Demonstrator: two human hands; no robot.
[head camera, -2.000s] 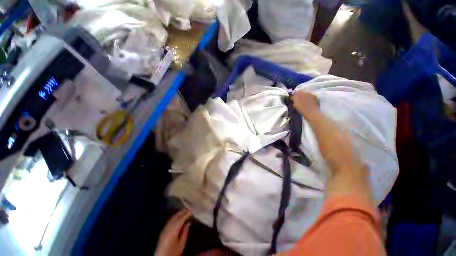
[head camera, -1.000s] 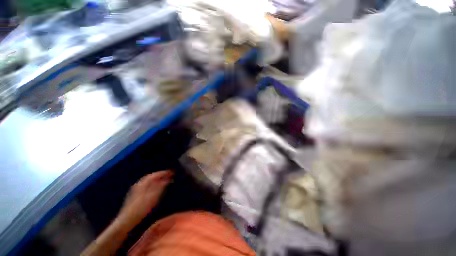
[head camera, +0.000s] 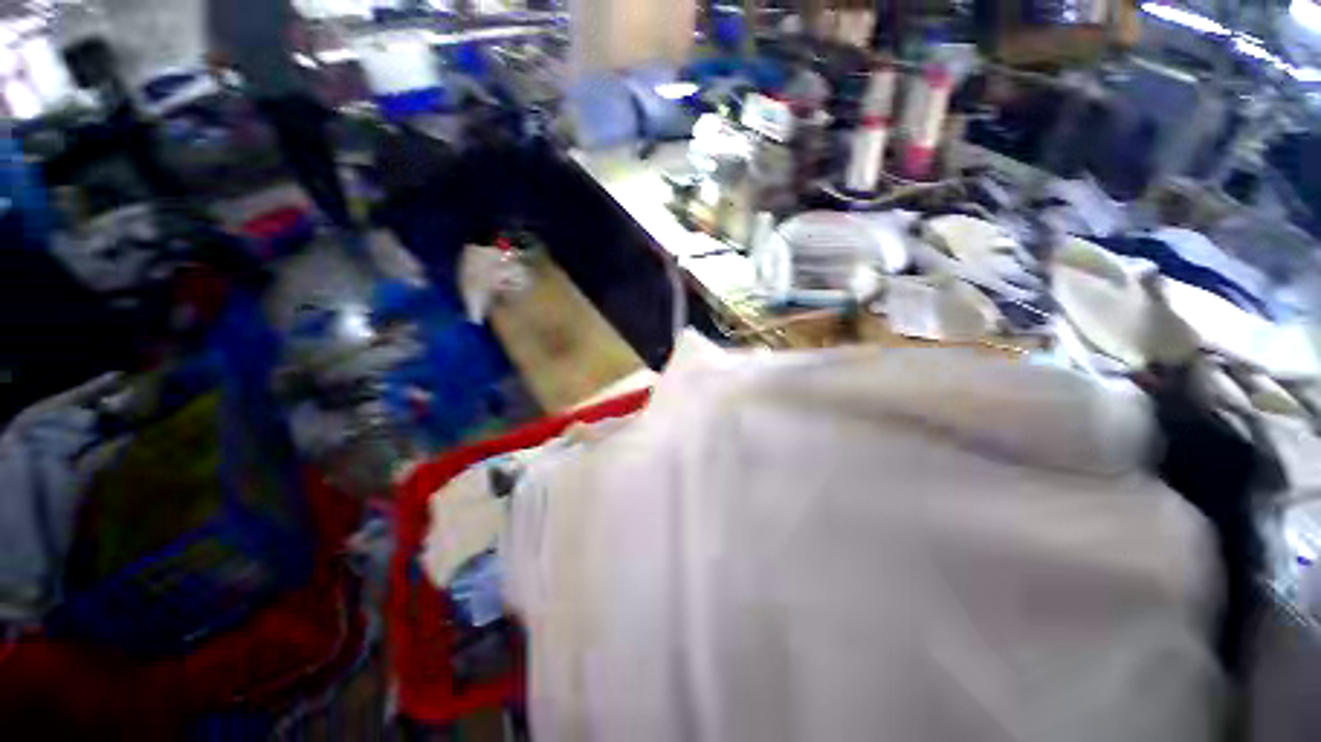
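A large bulky bundle of off-white cloth (head camera: 869, 551) fills the lower middle and right of the view, close to the camera and blurred. Its left side overlaps a red plastic crate (head camera: 420, 623) that holds pale cloth pieces. Neither of my hands shows. Whether a hand is behind or under the cloth cannot be told.
A blue crate (head camera: 174, 580) with yellow-green contents stands at the left. Thread cones (head camera: 869, 138) and heaped cream pieces (head camera: 1101, 297) lie on a table at the upper right. A tan board (head camera: 558, 334) lies behind the red crate.
The view has swung away from the sewing machine and blue-edged table to a red crate and another table. The off-white bundle now fills the lower middle. My hand and the orange sleeve have left view.
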